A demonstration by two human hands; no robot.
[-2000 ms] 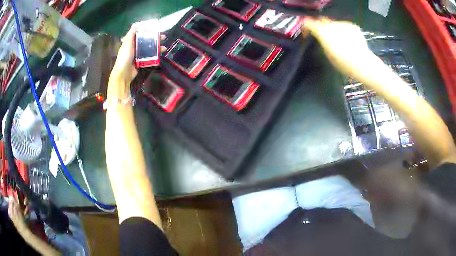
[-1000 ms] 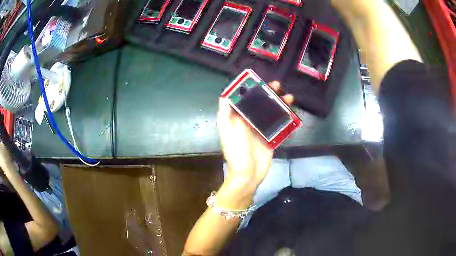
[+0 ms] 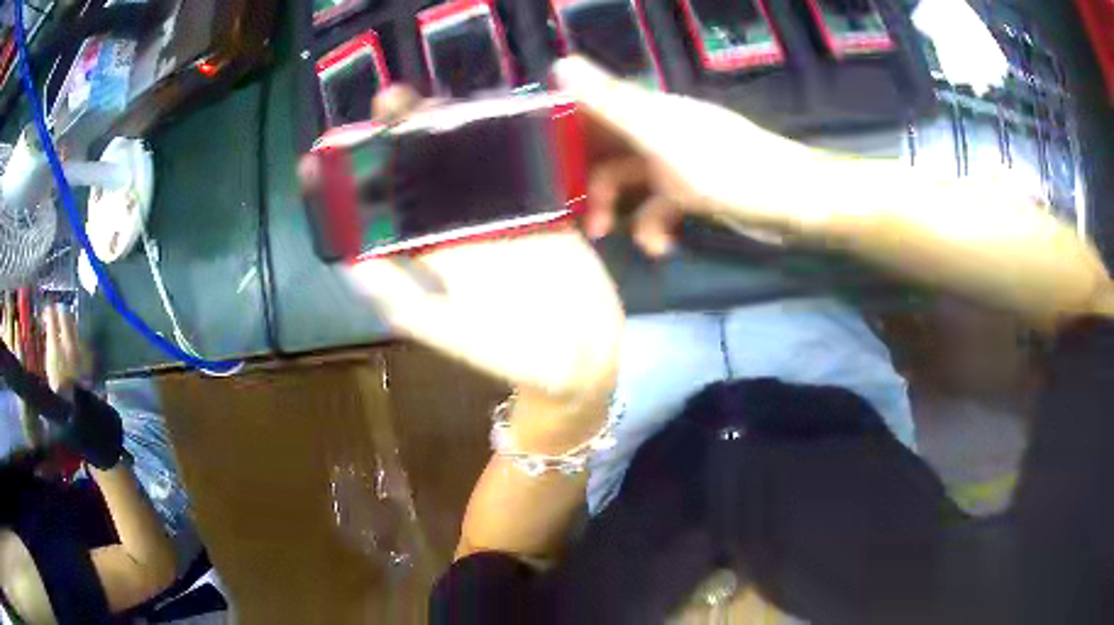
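A red device unit (image 3: 470,177) with a dark screen and a green strip near its left end lies sideways in my left hand (image 3: 513,299), blurred. My right hand (image 3: 635,153) is at the unit's right end, with the thumb and fingers apart around that end. Whether it grips the unit or holds a small part cannot be told from the blur. Several more red units (image 3: 464,51) lie screen up in the black tray (image 3: 831,104) behind my hands.
A clear blister tray (image 3: 977,153) lies at the right, under and behind my right forearm. A small white fan (image 3: 116,202) and a blue cable (image 3: 76,232) are at the left. A brown cardboard box (image 3: 281,476) is below the bench edge. Another person's arm (image 3: 128,525) shows at lower left.
The unit in my left hand has turned sideways and moved up and left in the view. My right hand has come from the top right to the unit's right end.
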